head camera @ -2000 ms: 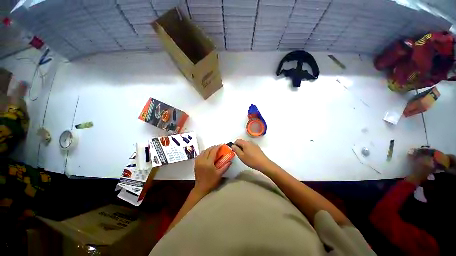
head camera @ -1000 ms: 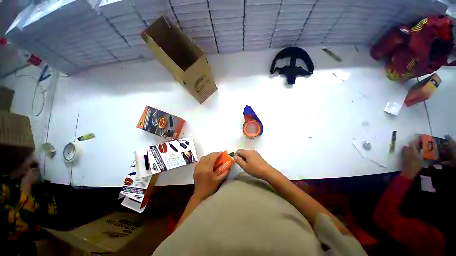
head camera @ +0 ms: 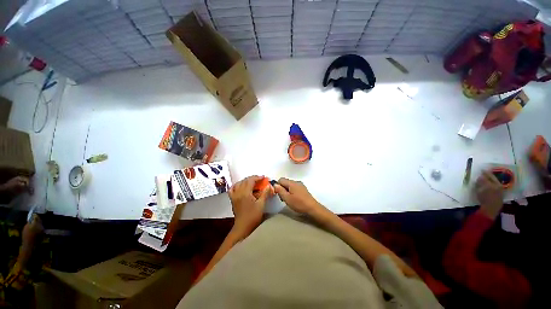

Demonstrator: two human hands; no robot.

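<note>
My left hand [head camera: 245, 199] holds a small orange piece [head camera: 261, 187] at the bench's front edge. My right hand [head camera: 292, 194] touches it from the right, its fingers closed on a small dark part at the piece's side. The exact type of the piece is unclear. Left of my hands, a white-sided retail box [head camera: 201, 181] lies on the bench. Another retail box [head camera: 188, 143] lies behind it, orange-black print up. A further box [head camera: 158, 218] overhangs the edge, its end flap open. A blue and orange tape dispenser [head camera: 299, 149] lies beyond my hands.
An open small brown carton [head camera: 236, 90] and a black curved strap [head camera: 348, 76] lie near stacked white boxes [head camera: 290, 27]. A tape roll [head camera: 77, 176] lies left. A large carton [head camera: 124, 271] is below left. Other people's hands show at both sides; a red-and-yellow bag [head camera: 507, 57] is far right.
My hands stay together on the orange piece, whose visible part looks smaller now. The person at right now has an orange loop by the hand, and an orange-black box stands farther right.
</note>
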